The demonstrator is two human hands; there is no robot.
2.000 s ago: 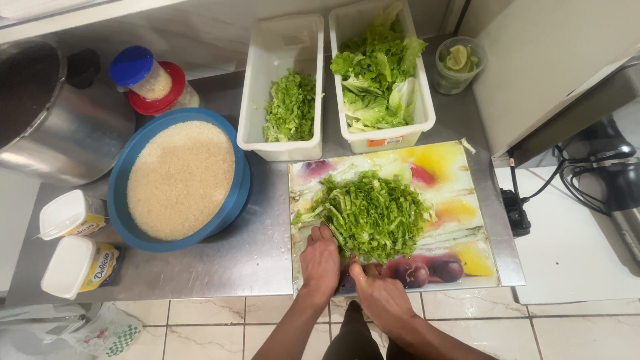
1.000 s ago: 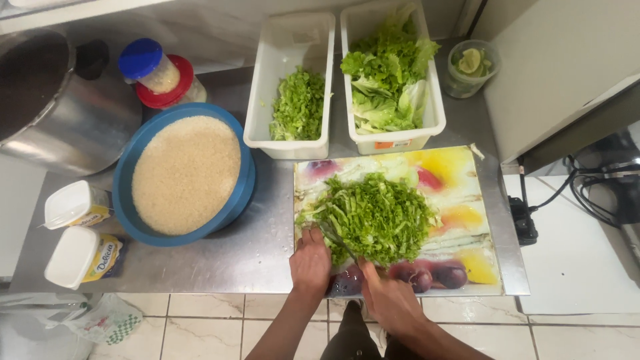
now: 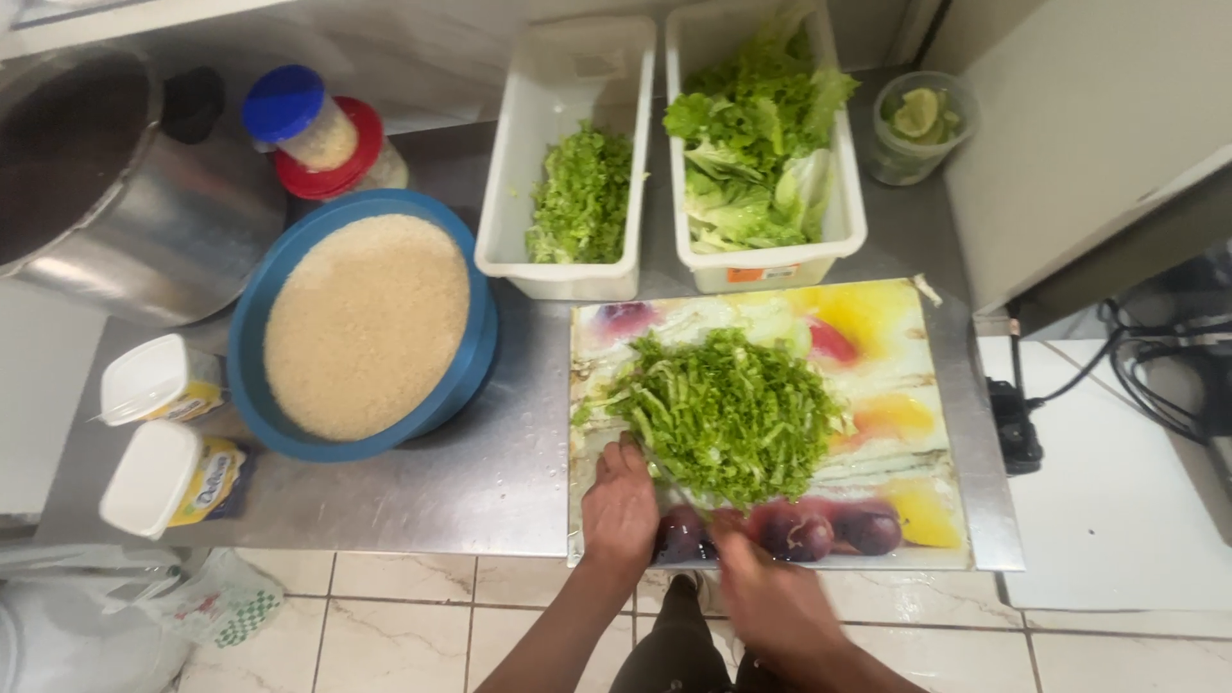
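A heap of shredded lettuce (image 3: pixel 731 414) lies on a fruit-printed cutting board (image 3: pixel 895 375). At the heap's lower edge my right hand (image 3: pixel 770 587) grips a knife (image 3: pixel 681 479), its blade slanting up to the left and partly hidden by the greens. My left hand (image 3: pixel 619 496) rests on the board at the heap's lower left, fingers bent beside the blade; whether it holds any leaves cannot be told. Behind the board, one white bin (image 3: pixel 566 281) has shredded lettuce (image 3: pixel 582 197) in it, and another white bin (image 3: pixel 765 274) has whole lettuce leaves (image 3: pixel 760 144).
Left of the board stands a blue basin (image 3: pixel 481 356) of pale grains, with a large metal pot (image 3: pixel 202 221), lidded jars (image 3: pixel 332 168) and two margarine tubs (image 3: pixel 159 380) around it. A cup of lime pieces (image 3: pixel 910 159) is at the back right. Black cables (image 3: pixel 1121 356) lie at the right.
The knife blade, hardly visible two seconds ago, now shows between my hands at the heap's lower left edge. Both hands stay near the front of the board.
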